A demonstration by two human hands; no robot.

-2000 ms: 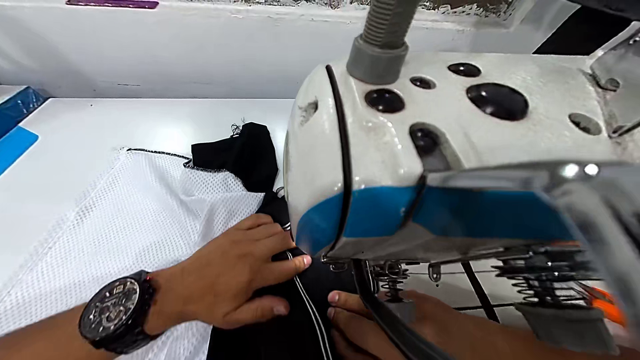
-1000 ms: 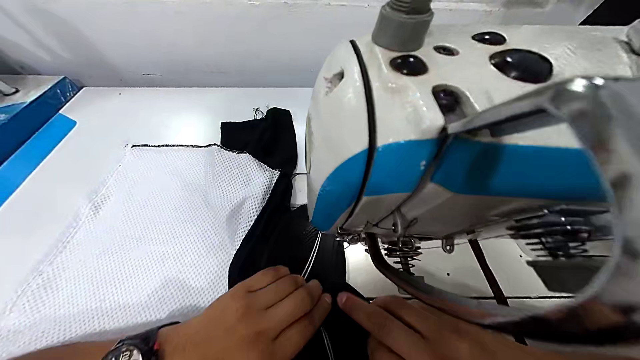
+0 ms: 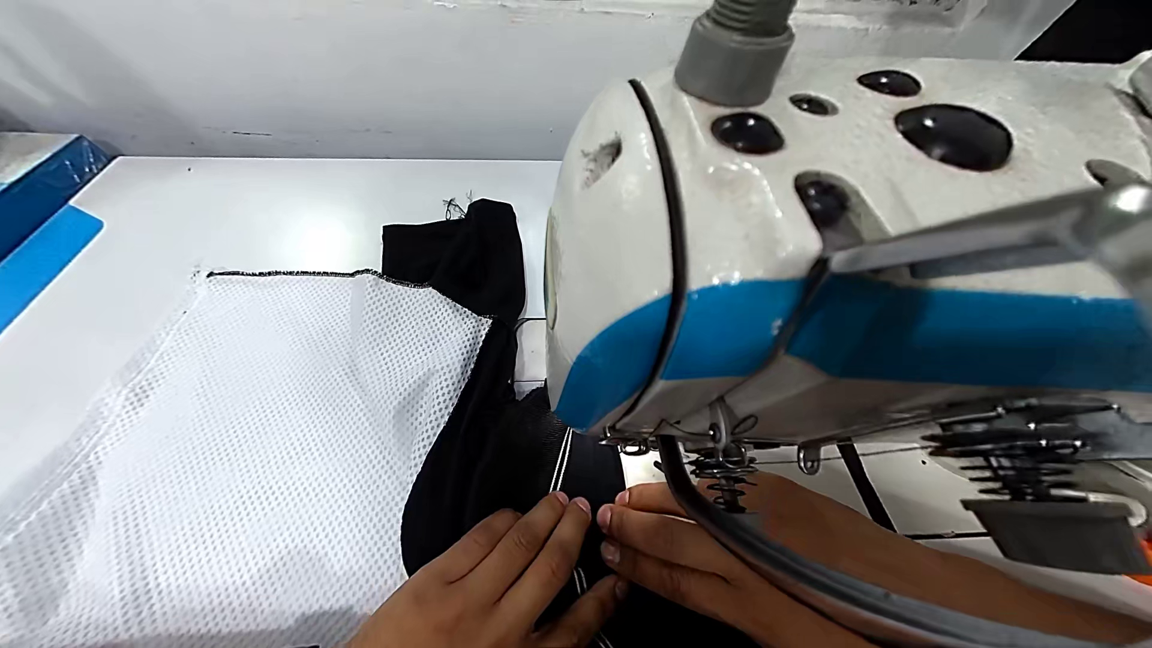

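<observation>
Black fabric (image 3: 468,450) with a thin white double stripe runs under the head of a white and blue sewing machine (image 3: 720,234). Joined to it, white mesh fabric (image 3: 261,441) spreads over the left of the table. My left hand (image 3: 504,567) lies flat on the black fabric beside the stripe, fingers close together. Just right of it, my right hand (image 3: 702,549) rests its fingertips on the same fabric, partly behind the machine's curved metal bar. The two hands are close but apart at the index fingers. The needle area is hidden beneath the head.
The white tabletop (image 3: 234,207) meets a pale wall (image 3: 315,81) at the back. A blue object (image 3: 45,198) sits at the far left. Thread tension springs (image 3: 724,472) and a curved metal bar (image 3: 792,576) stand out from the machine's front, above my right forearm.
My left hand has moved down along the black fabric, away from the machine head. The white mesh now lies more spread out. The view has shifted somewhat.
</observation>
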